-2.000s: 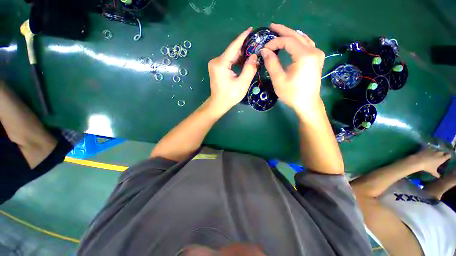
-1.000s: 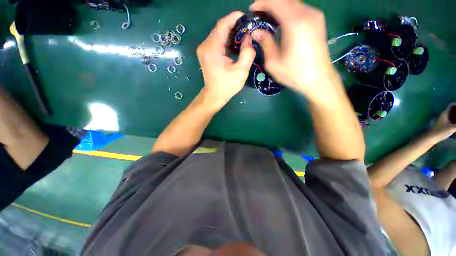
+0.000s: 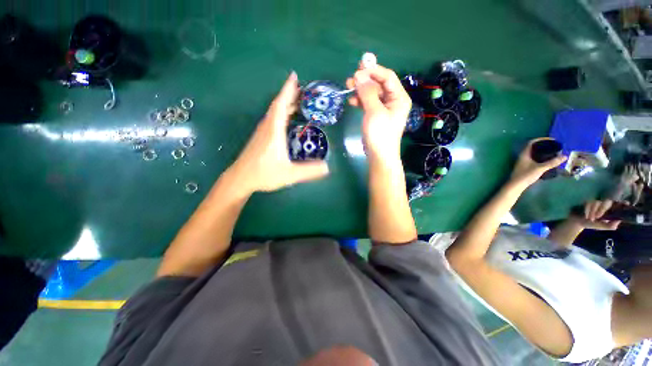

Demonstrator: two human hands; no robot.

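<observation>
A round circuit board (image 3: 322, 102) lies face up on the green bench, just beyond an upright-looking black motor housing (image 3: 309, 144) with a pale centre ring. A thin red wire runs between them. My left hand (image 3: 266, 154) is beside both, fingers and thumb spread around their left side, holding nothing that I can see. My right hand (image 3: 384, 111) pinches the pale connector lead (image 3: 348, 91) that comes from the board. A white plug (image 3: 368, 60) shows at its fingertips.
Several black housings (image 3: 445, 127) with green spots stand to the right. Small rings (image 3: 171, 114) lie scattered left; another housing (image 3: 95, 43) is far left. A neighbour's hand (image 3: 535, 163) holds a dark part near a blue box (image 3: 583, 132).
Both hands have come off the board, which now lies beyond the housing. My left hand has opened; my right hand has moved to the connector lead. The view has shifted right.
</observation>
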